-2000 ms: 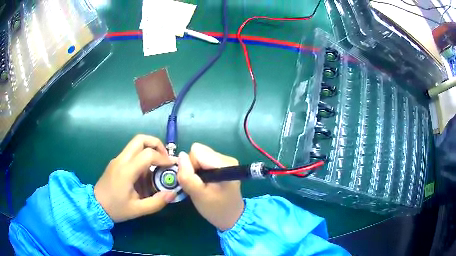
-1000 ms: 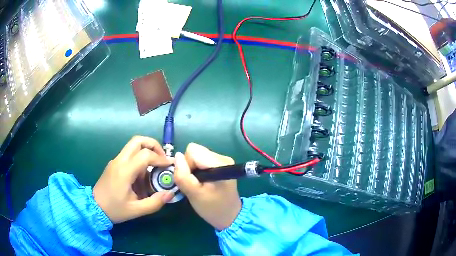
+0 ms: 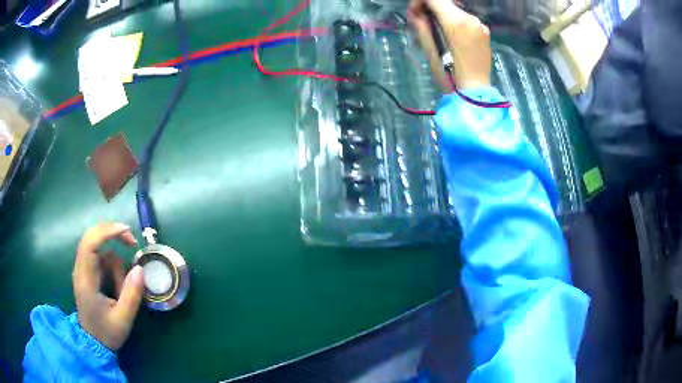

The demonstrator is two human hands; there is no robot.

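The round silver test head (image 3: 176,262) sits near the bench's front edge; its pale round face shows with no part on it. My left hand (image 3: 108,288) is at its left side, fingers curved and apart, thumb tip at the rim. My right hand (image 3: 464,45) holds the black test probe (image 3: 440,34) over the far part of the right-hand blister tray (image 3: 318,224). Whether its fingers also hold a small part is too blurred to tell. Several dark round components (image 3: 351,112) sit in the tray's left column.
A dark blue cable (image 3: 153,142) runs from the test head to the far edge. Red and black probe leads (image 3: 299,72) cross the tray. A brown-red pad (image 3: 114,166), paper slips (image 3: 103,78) and a white pen (image 3: 155,72) lie beyond. The left-hand tray (image 3: 22,127) is at the left edge.
My right hand and the probe have moved from the test head to over the tray. The green-centred part no longer shows on the test head. The view has shifted right.
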